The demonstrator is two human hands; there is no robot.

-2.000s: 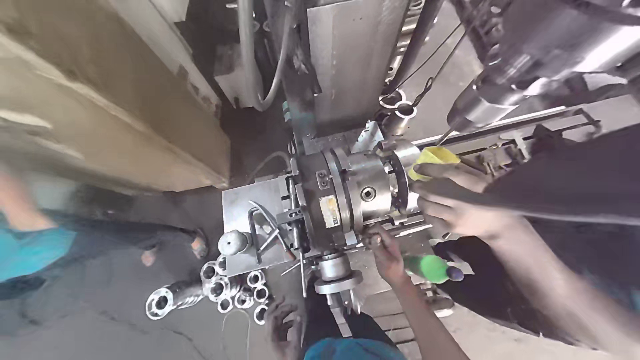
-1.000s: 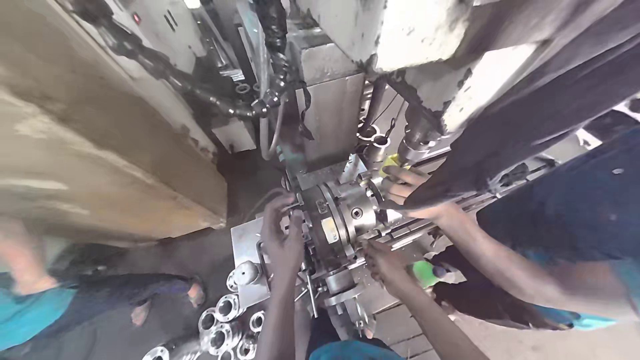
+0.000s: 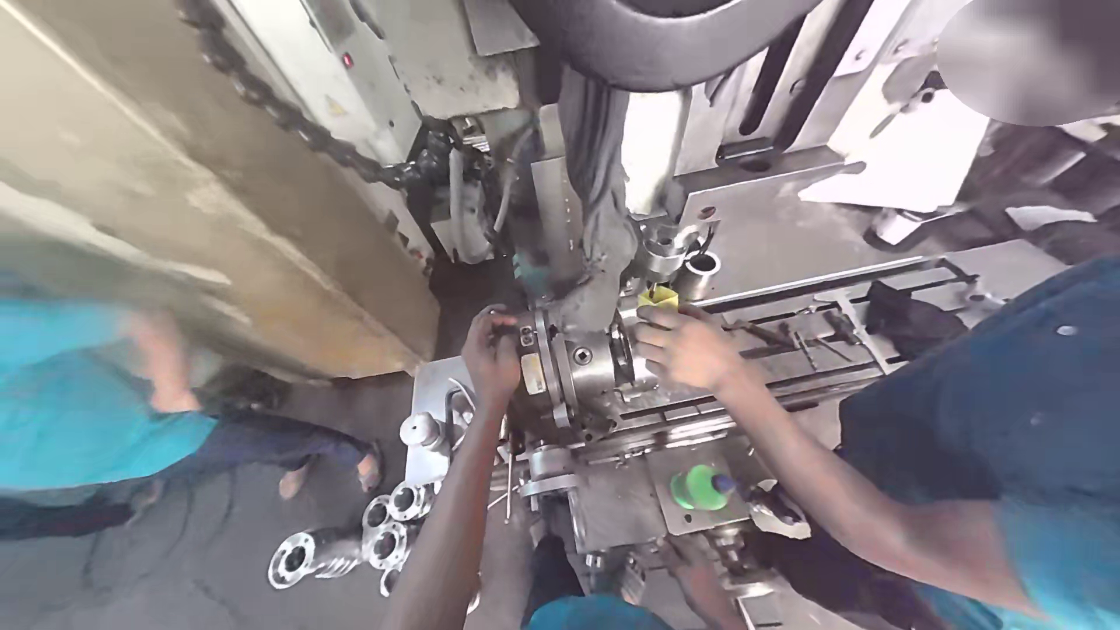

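My left hand (image 3: 492,354) is at the back of a rotary indexing head with a metal chuck (image 3: 582,357), its fingers curled by the body's upper edge; whether it grips anything is unclear. Low in the view, my right hand (image 3: 696,560) is beside the crank fittings (image 3: 731,544) under the machine table, its fingers partly hidden. A co-worker's hand (image 3: 687,348) reaches over the cylindrical workpiece at the chuck, by a yellow open-topped piece (image 3: 658,299). A metal spindle tool (image 3: 662,249) hangs just above that piece.
A green bottle (image 3: 700,487) lies on a plate below the chuck. Flanged metal rings (image 3: 387,544) are gathered at lower left. Hand tools (image 3: 809,337) rest on the slotted table. A co-worker (image 3: 980,376) stands right; another person (image 3: 96,394) is left. A beige cabinet (image 3: 219,201) rises at left.
My left hand has come up from the lower edge to the indexing head. My right hand has left the chuck's near side and moved down beside the crank fittings. The view has shifted.
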